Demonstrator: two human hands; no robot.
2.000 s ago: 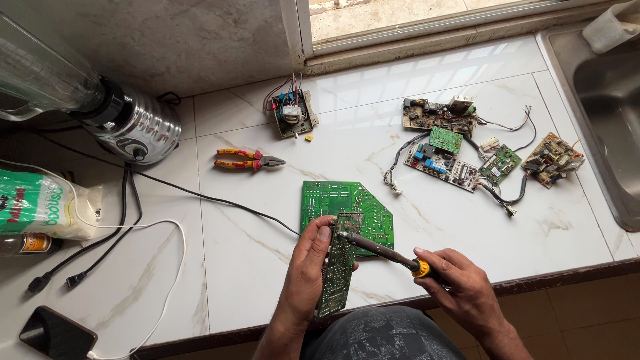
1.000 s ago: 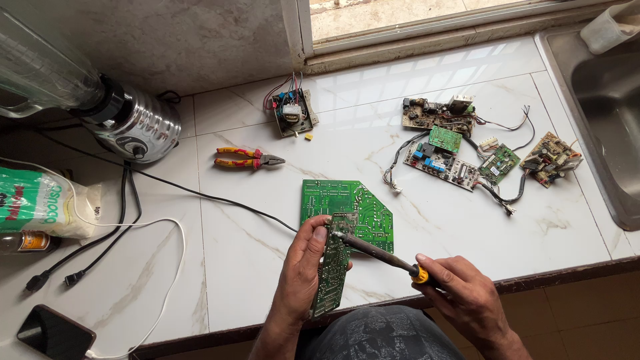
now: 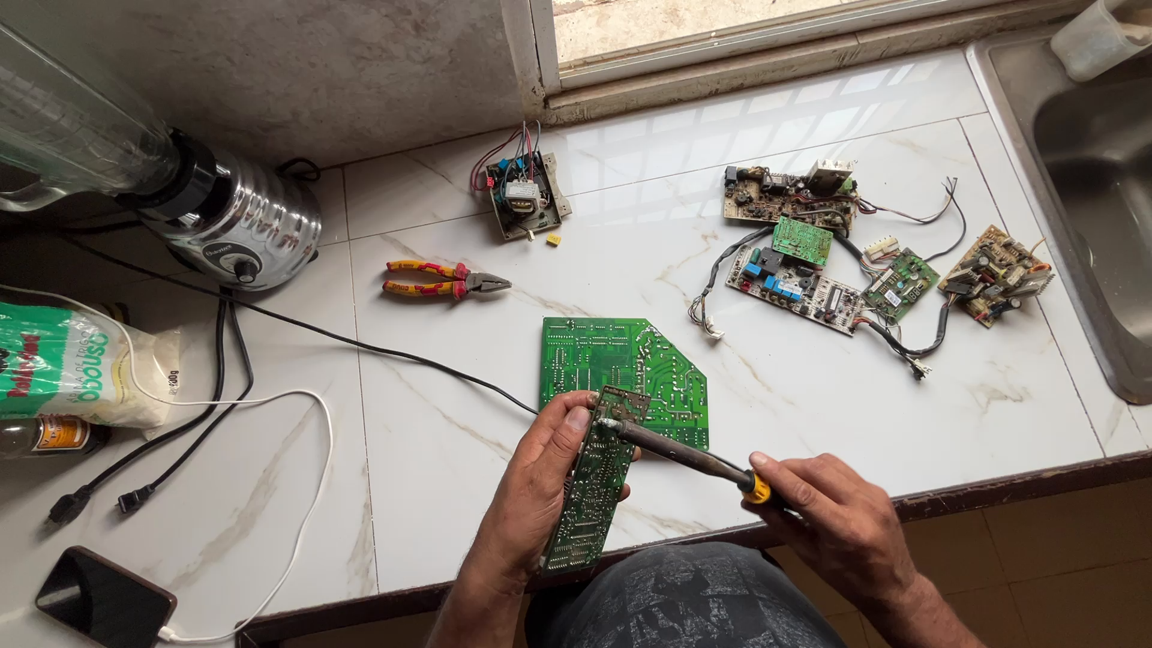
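A narrow dark green circuit board point(image 3: 589, 495) is in my left hand point(image 3: 540, 477), tilted, its soldered face toward me. My right hand point(image 3: 837, 513) grips the yellow and black handle of a soldering iron point(image 3: 684, 450). The iron's tip rests at the upper part of the held board, close to my left thumb. Behind it, a larger green circuit board point(image 3: 621, 351) with one angled corner lies flat on the counter, partly covered by the held board. Combination pliers point(image 3: 445, 280) with red and yellow handles lie farther back to the left.
A small open module with a transformer point(image 3: 522, 196) sits at the back. Several wired circuit boards point(image 3: 792, 288) lie to the right, beside a steel sink point(image 3: 999, 117). Leftward are a blender point(image 3: 243, 225), a plastic bag point(image 3: 72, 360), black plugs point(image 3: 135, 498), a phone point(image 3: 103, 598) and cables.
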